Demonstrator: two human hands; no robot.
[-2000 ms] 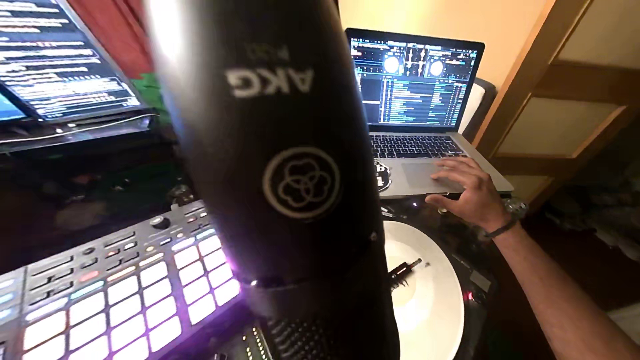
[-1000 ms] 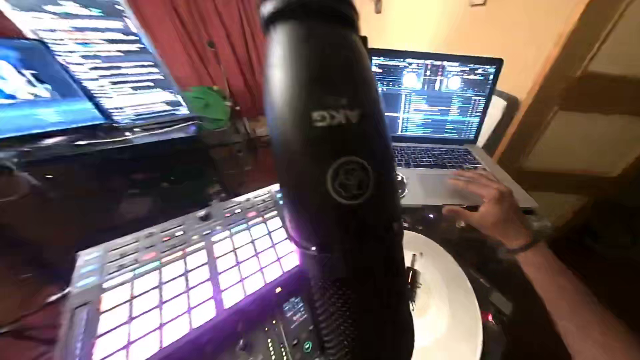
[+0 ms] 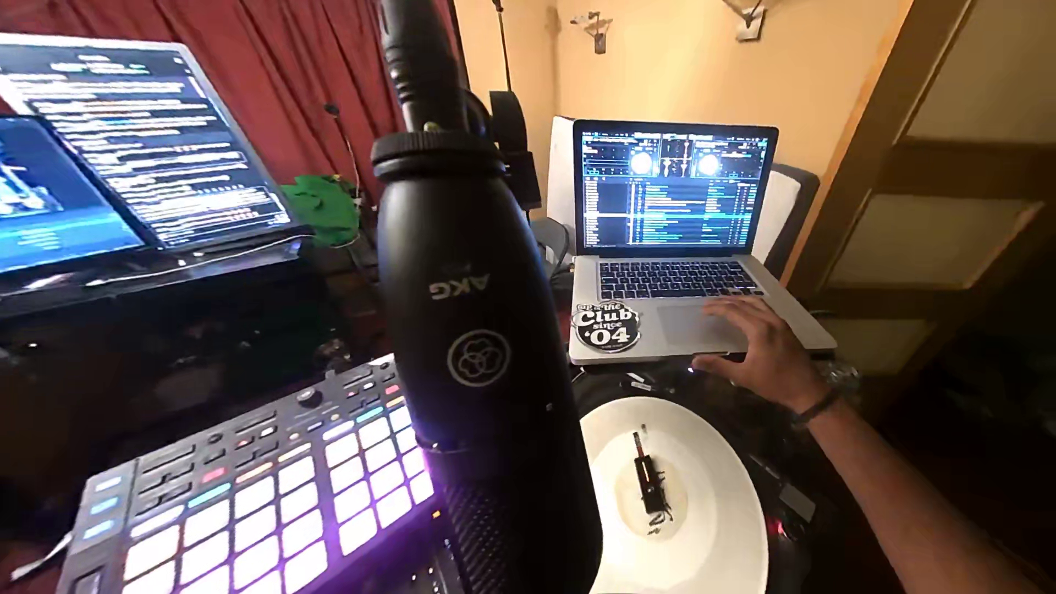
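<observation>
My right hand (image 3: 763, 351) rests at the right part of the trackpad of a silver laptop (image 3: 672, 330), fingers apart and holding nothing, with the thumb over the front edge. The laptop's screen shows DJ software with two round decks. Below the laptop lies a turntable with a white record (image 3: 701, 511), and a small black device (image 3: 649, 485) is at the record's centre. A black AKG microphone (image 3: 487, 330) fills the middle of the view, close to the camera. My left hand is not in view.
A pad controller (image 3: 305, 495) with lit white pads lies at lower left. Two screens, one bearing text (image 3: 165, 140), stand behind it before a red curtain (image 3: 289, 66). A round sticker (image 3: 606, 326) is on the laptop's left palm rest. A wooden door (image 3: 932, 181) is at right.
The view has shifted, so more of the laptop and the wall shows. My right hand stays around the trackpad's right side, fingers still apart.
</observation>
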